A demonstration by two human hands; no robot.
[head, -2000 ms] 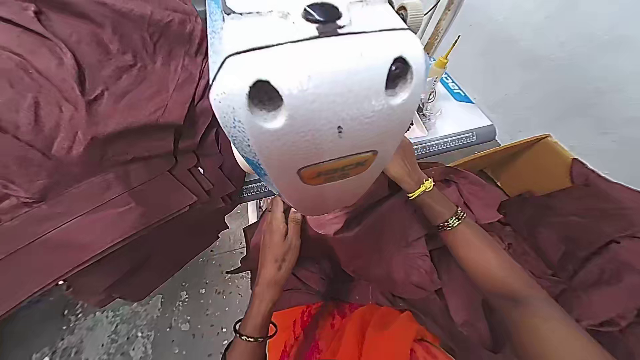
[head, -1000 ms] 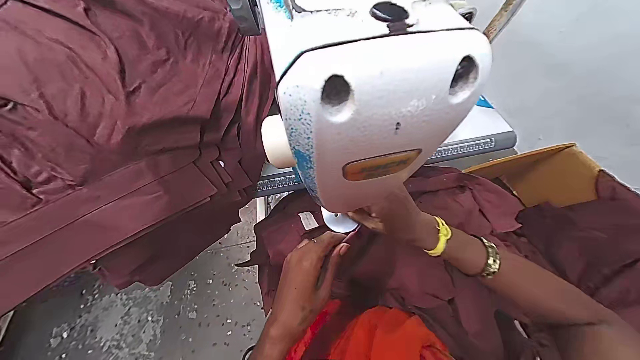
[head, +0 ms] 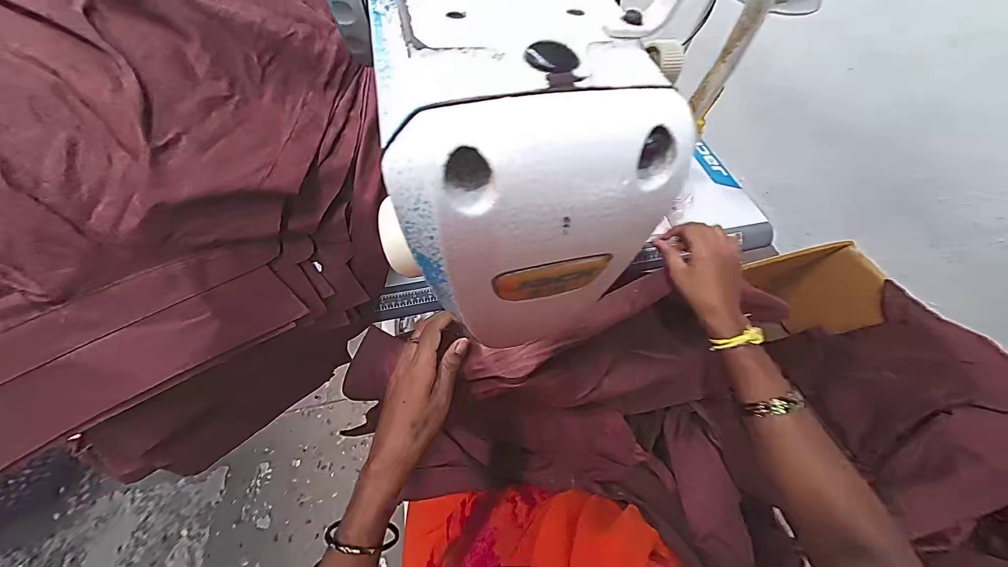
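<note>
The white head of a sewing machine (head: 543, 205) fills the upper middle of the head view and hides its needle area. Maroon fabric (head: 583, 378) runs beneath it and drapes over my lap. On the left of the machine head, my left hand (head: 425, 370) grips the fabric's edge between thumb and fingers. My right hand (head: 705, 272) is raised on the other side, thumb and fingertips pinched together near the machine bed; whether something thin is between them cannot be told.
Stacked maroon fabric pieces (head: 157, 315) lie at the left. A cardboard box (head: 827, 287) stands at the right, with more maroon fabric (head: 929, 409) over it. The machine bed's ruled edge (head: 405, 301) shows beside the head. Scraps dot the floor (head: 291, 472).
My right hand has moved from under the machine head out to its right side. My left hand stays at the left of the head with the fabric.
</note>
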